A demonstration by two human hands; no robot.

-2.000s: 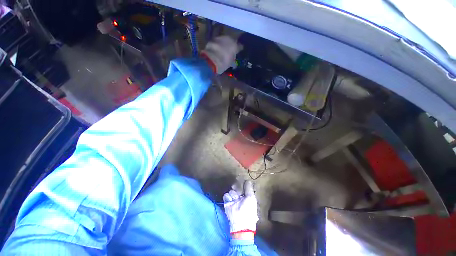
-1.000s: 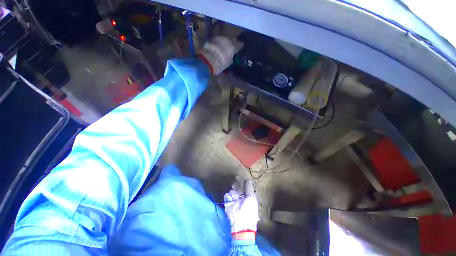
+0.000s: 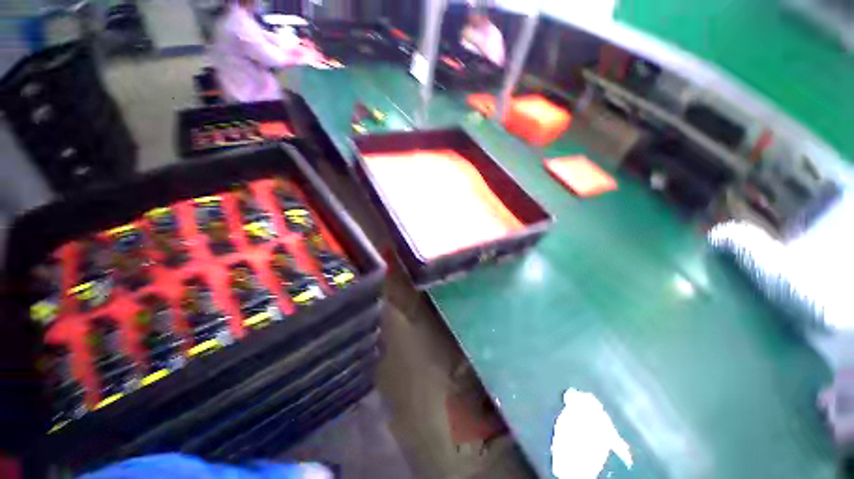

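A black tote [image 3: 332, 341] at the left, on a stack of totes, holds rows of circuit boards [image 3: 201, 313] with yellow parts on a red-orange liner. A second black tote [image 3: 482, 254], with a bright liner and no boards visible, sits on the green bench's left edge. A white, overexposed glove-like shape [image 3: 585, 438] lies low over the bench; it may be my right hand, but its fingers and any hold are unreadable. Blue clothing [image 3: 178, 467] shows at the bottom left, with a whitish bit at its end; my left hand is not clearly visible.
The green bench [image 3: 609, 309] has metal posts [image 3: 429, 56], an orange liner stack [image 3: 537, 119] and a loose liner [image 3: 581, 175]. A person in pink [image 3: 245, 56] is beyond a smaller tote. A white ribbed shape [image 3: 763, 267] is at right. The frame is blurred.
The view has swung up from under the bench to the bench top and totes. The left arm reaching at the dark box and the gloved hand over the floor no longer show there.
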